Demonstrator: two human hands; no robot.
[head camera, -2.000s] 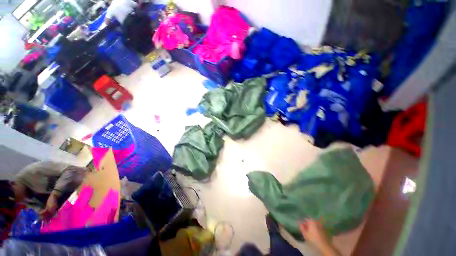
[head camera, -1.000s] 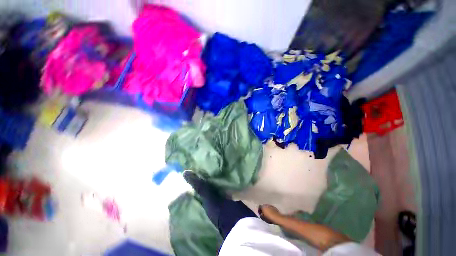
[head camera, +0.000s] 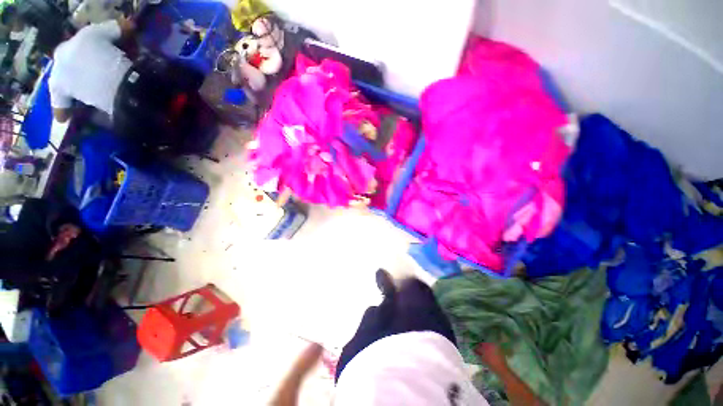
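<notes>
Crumpled dull-green sacks (head camera: 547, 317) lie on the floor at lower right. My right hand (head camera: 493, 358) is at the near left part of the green cloth. It is small and blurred, so its fingers and any hold are unclear. My left hand (head camera: 307, 355) is over the pale floor at the bottom middle, blurred and washed out by light, and its fingers cannot be made out. My white top and a dark trouser leg show between the hands.
Bright pink garment heaps (head camera: 495, 143) fill blue crates beyond the sacks. Blue cloth heaps (head camera: 634, 190) lie at right. A red stool (head camera: 186, 321) lies on its side at left, near blue crates (head camera: 158, 198). A person in white (head camera: 87, 67) is at upper left.
The view has swung left, so the pink and blue heaps have shifted right. The red stool and crates at left show clearly again. My left hand has come into view.
</notes>
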